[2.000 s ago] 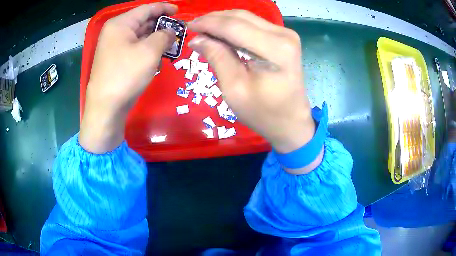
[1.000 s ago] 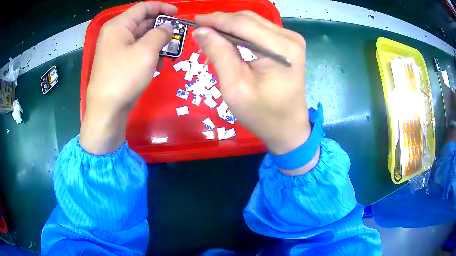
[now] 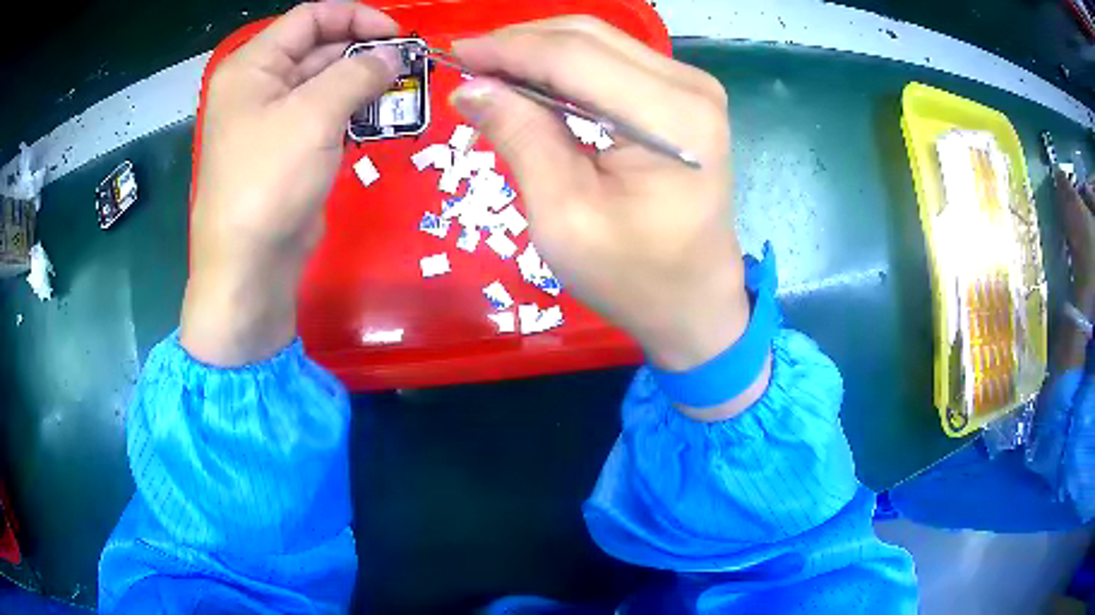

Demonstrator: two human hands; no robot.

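Observation:
My left hand [image 3: 267, 180] holds a small black device housing [image 3: 393, 111] with a pale rim, its thumb over the upper left part. Silver, white and gold patches show inside the housing. My right hand [image 3: 624, 198] holds thin grey tweezers [image 3: 600, 121], their tip at the housing's upper right edge. The tip's exact contact is too small to tell. Many small white pieces [image 3: 483, 204], some with blue print, lie loose in the red tray [image 3: 396, 288] beneath my hands.
Another housing [image 3: 117, 195] lies on the green bench at left, near a whitish container [image 3: 17, 228] and a white scrap [image 3: 41, 272]. A yellow tray [image 3: 945, 300] with orange-and-white strips stands at right. Another person's arm [image 3: 1072, 276] shows at the far right edge.
The housing has shifted slightly left with my left hand, and more of its inside shows. The tweezers' tip is at its upper right edge. The other person's arm at right has come further into view.

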